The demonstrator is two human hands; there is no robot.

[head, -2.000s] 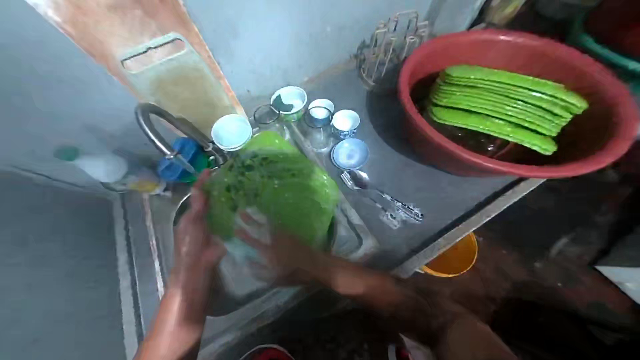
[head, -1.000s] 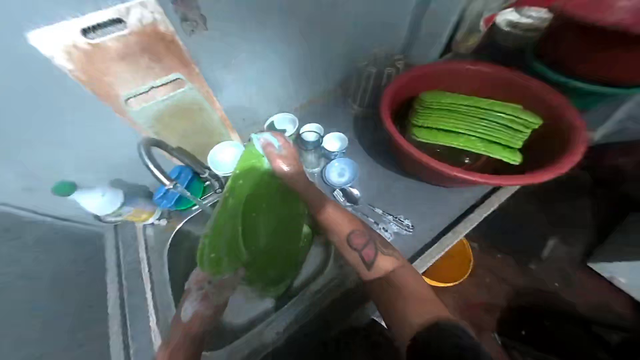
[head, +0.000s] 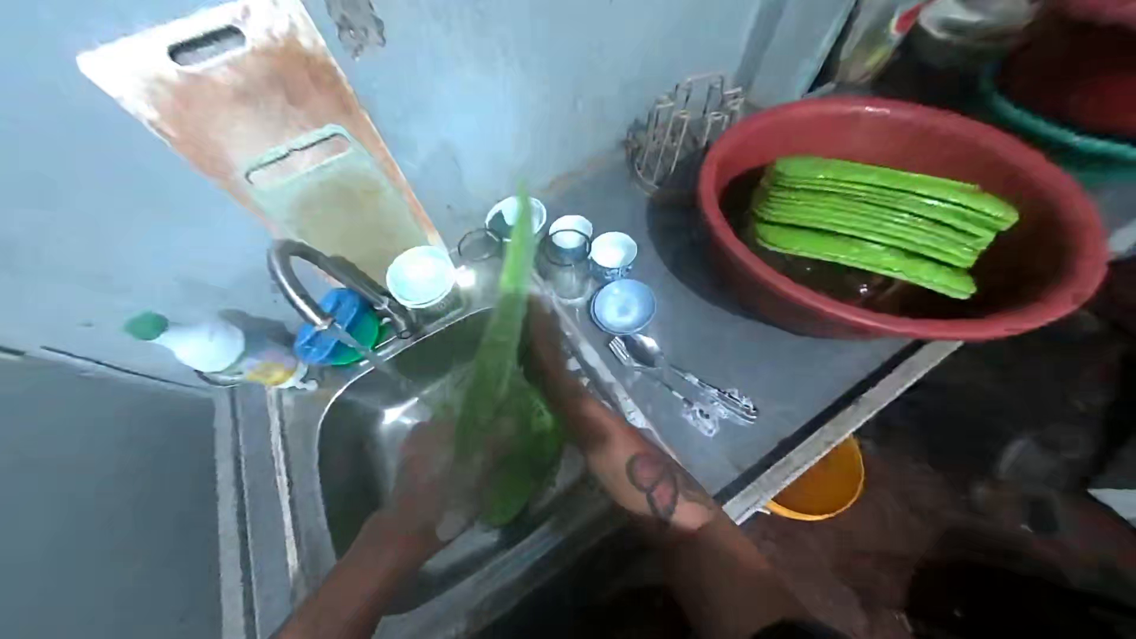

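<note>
A green plastic plate (head: 497, 373), blurred by motion, is tilted nearly edge-on over the stainless steel sink (head: 355, 461). My left hand (head: 435, 470) grips its lower left part. Against the plate's right side lies my right hand (head: 541, 337), its fingers mostly hidden behind the edge; whether it holds a sponge cannot be seen. Water runs from the curved metal faucet (head: 297, 284) at the sink's left. A stack of similar green plates (head: 879, 217) stands on edge in the red plastic basin (head: 887, 328), which holds some water.
Bowls (head: 420, 277), cups (head: 612, 253) and drinking glasses (head: 565, 266) stand behind the sink. Spoons and forks (head: 688, 382) lie on the counter near a wire glass rack (head: 679, 133). Cutting boards (head: 257, 115) lean on the wall above a white bottle (head: 204, 344). An orange bucket (head: 821, 484) is below.
The plate has turned from showing its broad face to nearly edge-on. My right hand has moved down from the plate's top edge to its right side.
</note>
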